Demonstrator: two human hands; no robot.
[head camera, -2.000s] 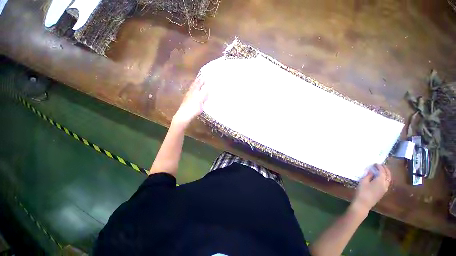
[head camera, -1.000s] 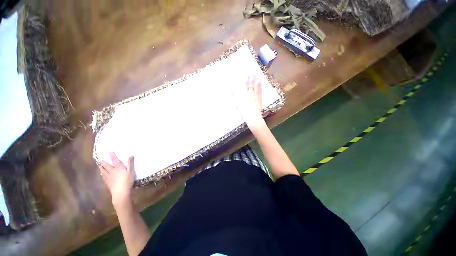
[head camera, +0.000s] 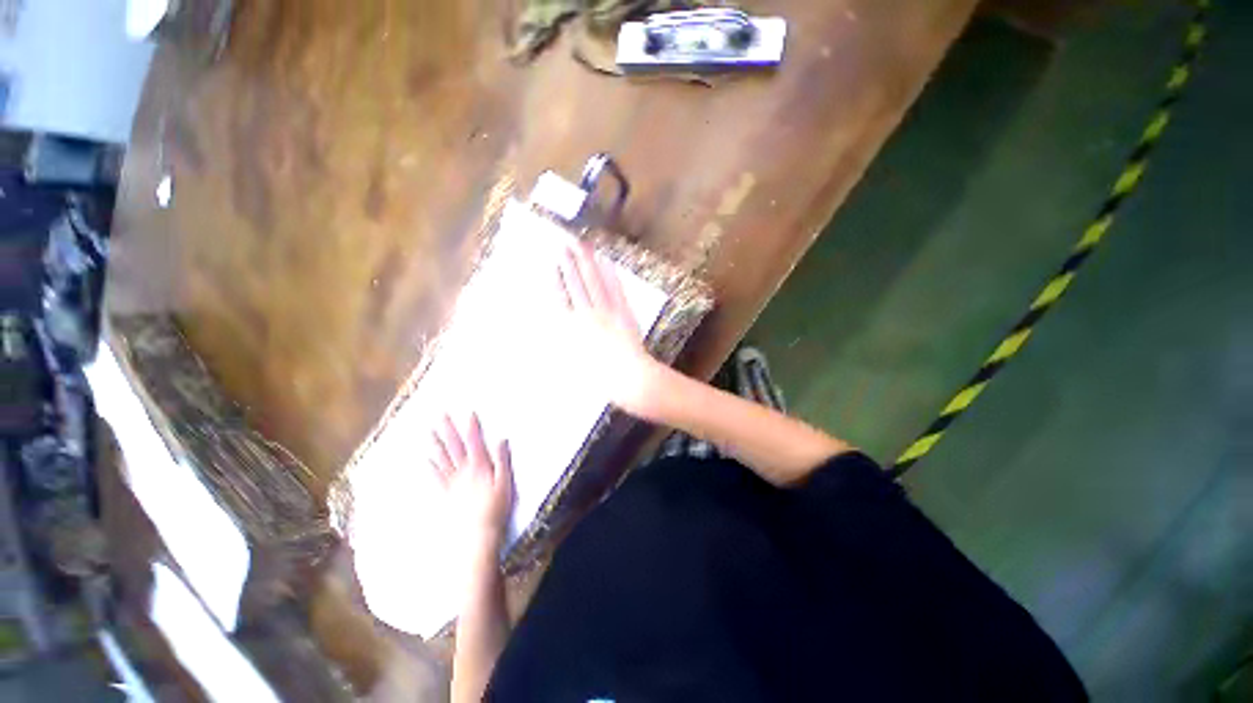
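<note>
A white paper pattern (head camera: 467, 357) lies on a stack of nubby brown fabric pieces (head camera: 673, 295); the frayed fabric edges show around it. My left hand (head camera: 474, 474) lies flat on the paper toward its lower end, fingers spread. My right hand (head camera: 612, 337) lies flat on the paper near its upper end, fingers slightly apart. Neither hand grips anything. A small white ticket (head camera: 559, 195) sticks out at the upper end of the stack, with a silver metal clamp (head camera: 606, 179) beside it.
A silver-grey metal tool (head camera: 701, 41) lies beyond the stack, with olive-brown strips (head camera: 557, 19) beside it. Another frayed bundle (head camera: 227, 440) with white paper lies at left. The table edge runs diagonally at right, above green floor with yellow-black tape (head camera: 1058, 282).
The view has turned, so the stack appears more upright. My left hand now rests further in on the paper. The clamp by the ticket shows more clearly.
</note>
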